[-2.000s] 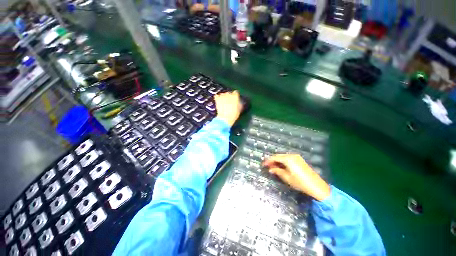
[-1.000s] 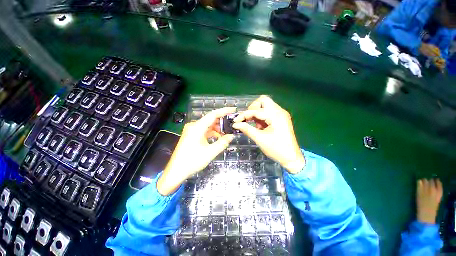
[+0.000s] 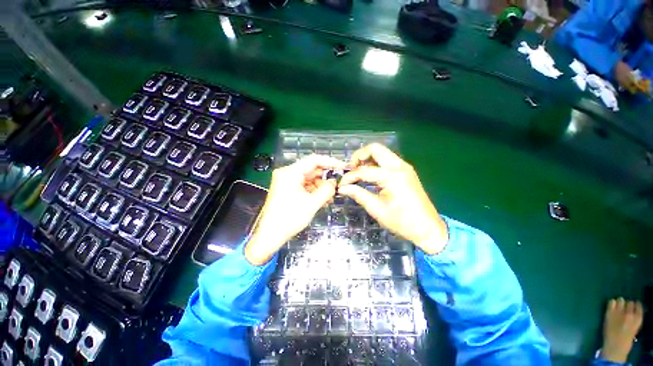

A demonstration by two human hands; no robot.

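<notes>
A small dark watch housing [image 3: 332, 174] with a bright rim is held between both hands above the upper part of the clear blister tray [image 3: 336, 314]. My left hand [image 3: 290, 204] grips it from the left with thumb and fingers. My right hand [image 3: 390, 189] has its thumb and fingertips pinched at its right side; whether they hold a tiny part is hidden. The black blister tray [image 3: 185, 214] at the left holds rows of silver-rimmed housings.
A smartphone [image 3: 229, 221] and a small dark ring [image 3: 263, 163] lie between the trays. A second black tray with silver square parts [image 3: 44, 306] is at lower left. Small dark units [image 3: 558, 210] lie along the green bench. Another person's hand [image 3: 621, 329] rests at lower right.
My left hand has come back from the black tray, and both hands now meet over the clear tray around a housing. Since one second ago the hands have closed further around it. The view has shifted.
</notes>
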